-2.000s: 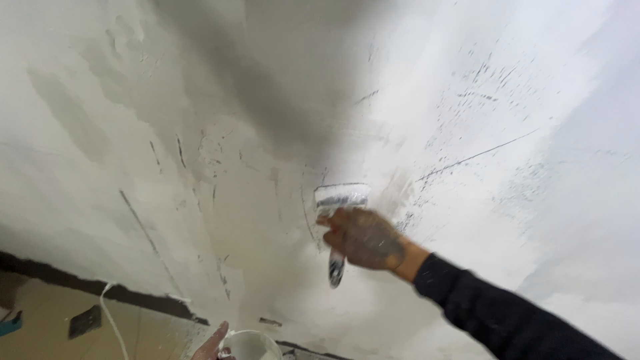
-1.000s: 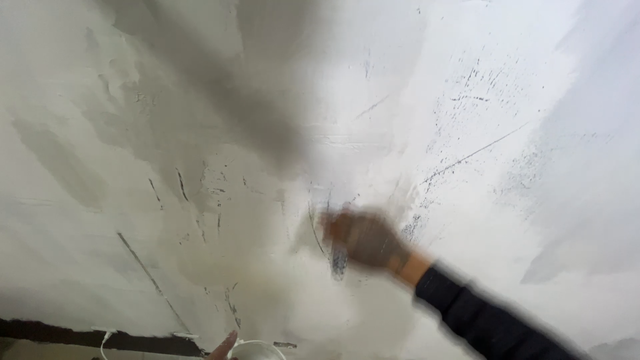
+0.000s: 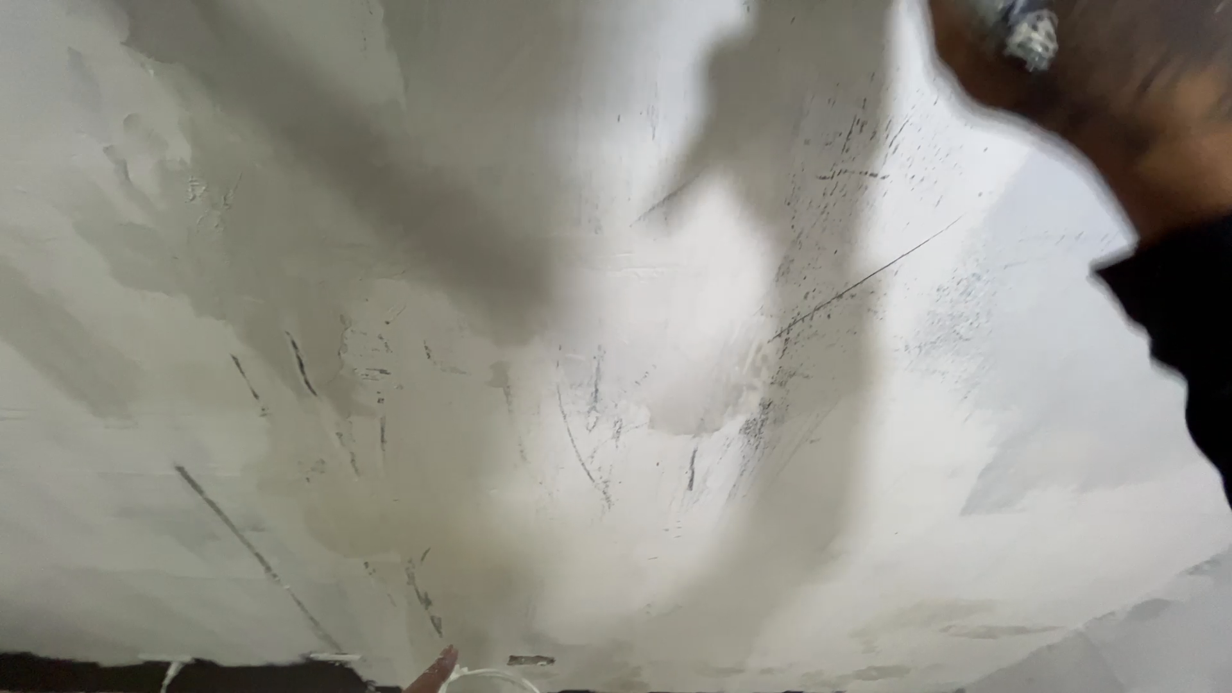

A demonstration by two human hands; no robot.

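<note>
My right hand, blurred and smeared with white, is at the top right corner, with a dark sleeve behind it. Something whitish shows at the hand; most of the fingers and whatever they hold lie beyond the frame's top edge. Of my left hand only a finger is visible at the bottom edge, beside the rim of a white container. A plastered surface with grey patches, dark scratches and specks fills most of the view.
A dark strip runs along the bottom left edge of the plastered surface, with a white cord-like piece hanging across it. Another pale grey surface meets the plaster at the lower right. Shadows fall over the plaster.
My right hand has moved from the middle of the plastered surface to the top right. The wide white-smeared blade seen in it two seconds ago is out of sight. My left hand stays low.
</note>
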